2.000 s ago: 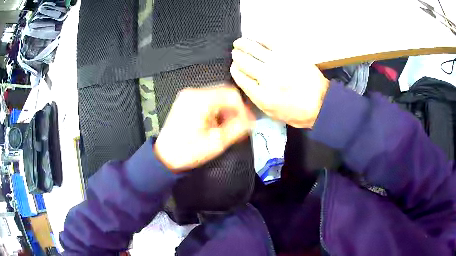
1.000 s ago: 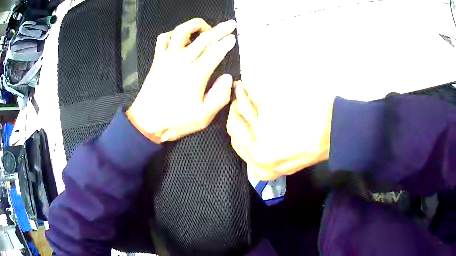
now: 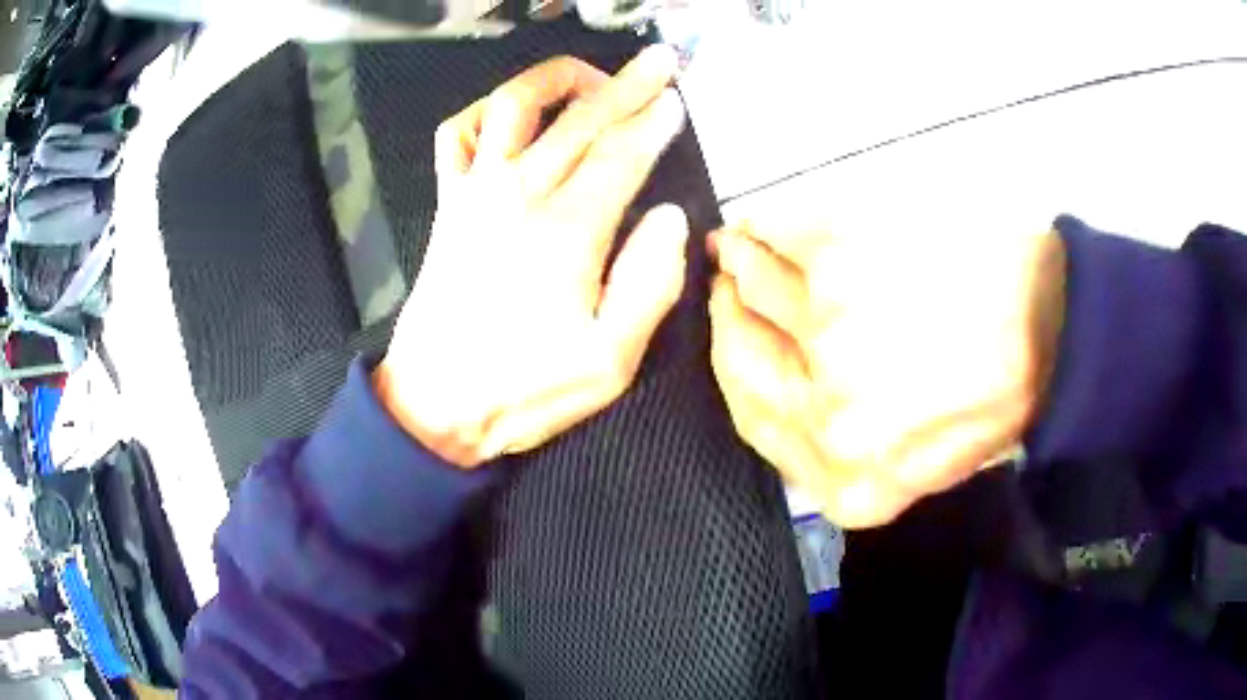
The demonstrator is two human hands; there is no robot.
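Note:
The black mesh back panel [image 3: 643, 547] lies on the white table and hangs down over its front edge. A camouflage strip [image 3: 358, 205] runs along it. My left hand [image 3: 547, 260] lies on the panel with fingers spread, its index fingertip at the panel's right edge near the top. My right hand [image 3: 875, 356] has its fingers curled at the same edge, lower down, with the fingertips pinching the rim. Part of the sewing machine [image 3: 328, 14] shows at the top edge of the picture. The needle area is too washed out to tell.
The white table [image 3: 957, 82] reaches to the right, with a thin dark curved line across it. Grey and black bag pieces [image 3: 62, 192] are at the upper left. A dark bag piece [image 3: 130, 547] stands at the lower left. My lap is below.
The panel has turned slightly, its lower part swinging right. My right hand has moved right and stays at the rim. My left hand still lies flat on the panel. The machine has come into view at the top.

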